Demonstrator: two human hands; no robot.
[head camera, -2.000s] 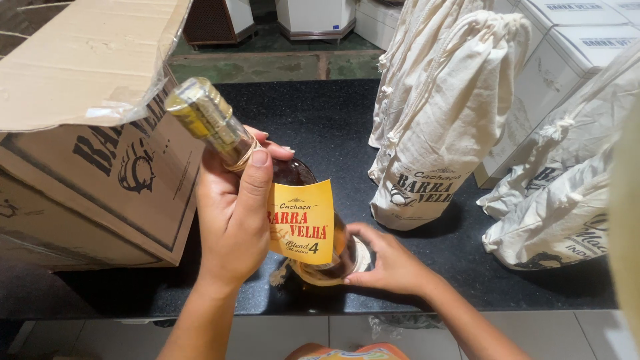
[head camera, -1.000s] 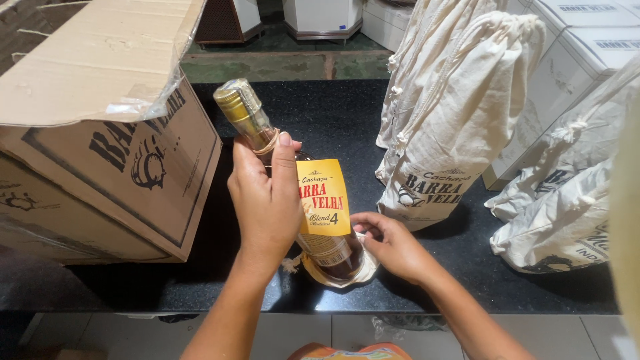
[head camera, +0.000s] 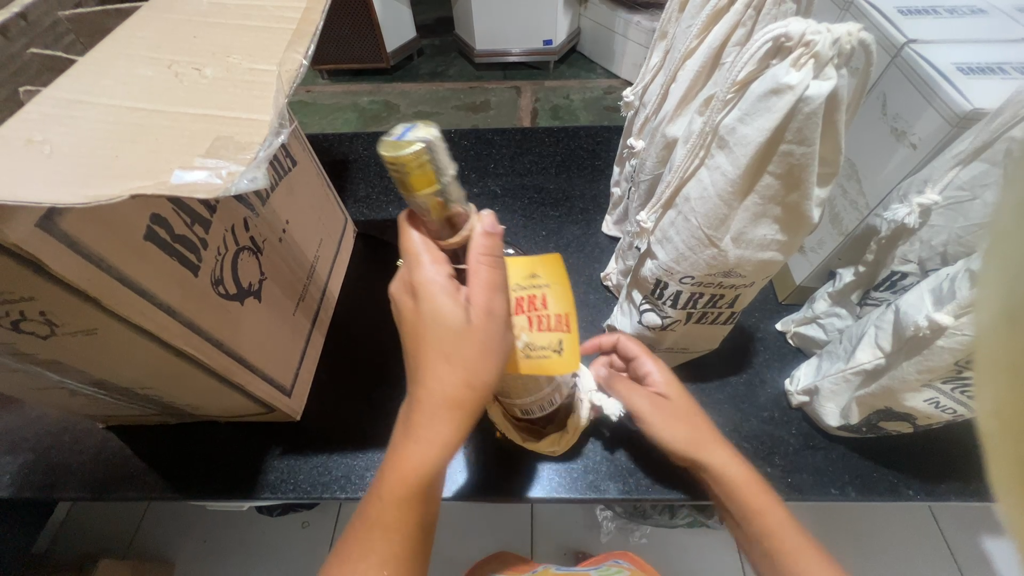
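Note:
A glass bottle with a gold cap (head camera: 418, 172) and a yellow hang tag (head camera: 542, 314) leans to the left over the dark counter. My left hand (head camera: 456, 312) is closed round its neck, where a cord loops. Bunched cloth of a small cream drawstring bag (head camera: 544, 438) surrounds the bottle's base. Just right of the tag and the bag's knotted cord is my right hand (head camera: 640, 388), its fingers bent and close to the cloth; whether they pinch it is unclear.
An open cardboard box (head camera: 264, 320) stands at left, its flap raised toward me. Filled cotton drawstring bags (head camera: 744, 184) stand upright at right, with more bags (head camera: 896, 352) beyond them. White printed cartons (head camera: 904, 104) are behind. The speckled black counter (head camera: 320, 472) ends at its near edge.
The bottle has become more upright, with my left hand staying on its neck. My right hand has come away from the bottle's lower side to beside the bag's cord.

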